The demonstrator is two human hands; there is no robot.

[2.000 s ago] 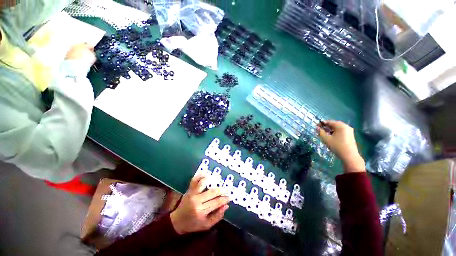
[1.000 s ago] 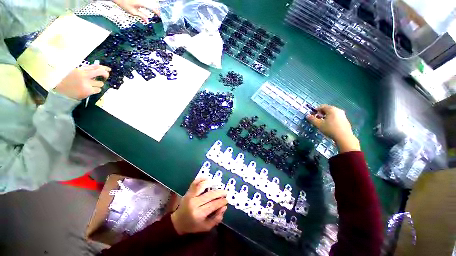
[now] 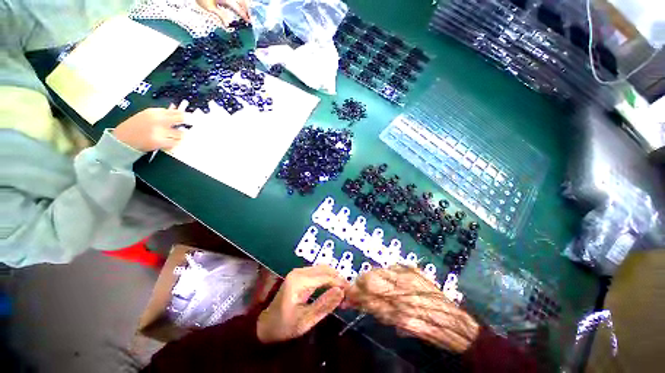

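Observation:
Two rows of white keyhole-shaped pieces lie near me. My left hand is at the near row's lower edge, thumb and forefinger curled to a pinch. My right hand, blurred, covers part of the rows; its fingertips meet the left ones. Whatever is between the fingertips is too small to tell. A thin pen-like tool shows below the right hand. Small black parts lie in a band beyond the white rows. The clear ribbed tray with pale squares lies beyond them.
A heap of black parts and a smaller cluster lie left of the tray. A filled tray, plastic bags and stacked trays lie around. At left another person's hand is over white paper. A scrap box stands below the edge.
My right hand has moved from the clear tray down to my left hand, uncovering the tray. The view has shifted slightly. The other person's near hand has moved onto the white paper's edge.

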